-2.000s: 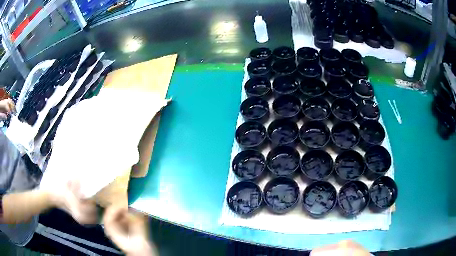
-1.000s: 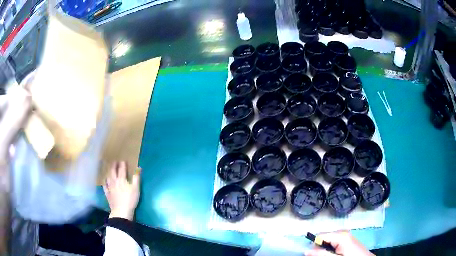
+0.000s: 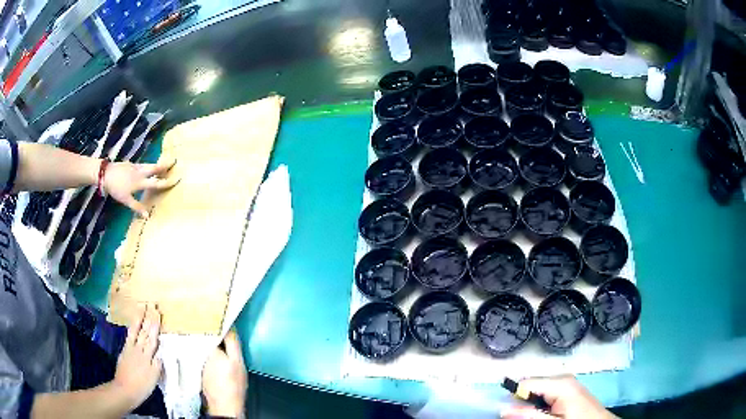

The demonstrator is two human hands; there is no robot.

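Observation:
My left hand (image 3: 224, 381) is at the lower left, at the near edge of a white packing sheet (image 3: 182, 368). It grips the sheet's edge below the corner of a tan cardboard sheet (image 3: 192, 213); some fingers are hidden. My right hand (image 3: 564, 398), cut off by the bottom edge, holds a black knife or marker (image 3: 525, 394) with a yellowish part. A pale sheet (image 3: 458, 401) lies beside it. Black round housings (image 3: 505, 324) stand open side up in rows on a white liner (image 3: 491, 365), with dark pieces or blocks inside.
Another person's hand (image 3: 129, 182) rests on the cardboard; their second hand (image 3: 141, 356) is at its near edge. Layered housings (image 3: 82, 221) are behind them. A dropper bottle (image 3: 397, 41), a white bottle (image 3: 655, 84), white tweezers (image 3: 632, 162) and more housings (image 3: 556, 24) stand or lie around.
The cardboard the other person held raised now lies flat on the bench, with a white sheet under it. My left hand has moved down and right to the near edge. My right hand has barely moved.

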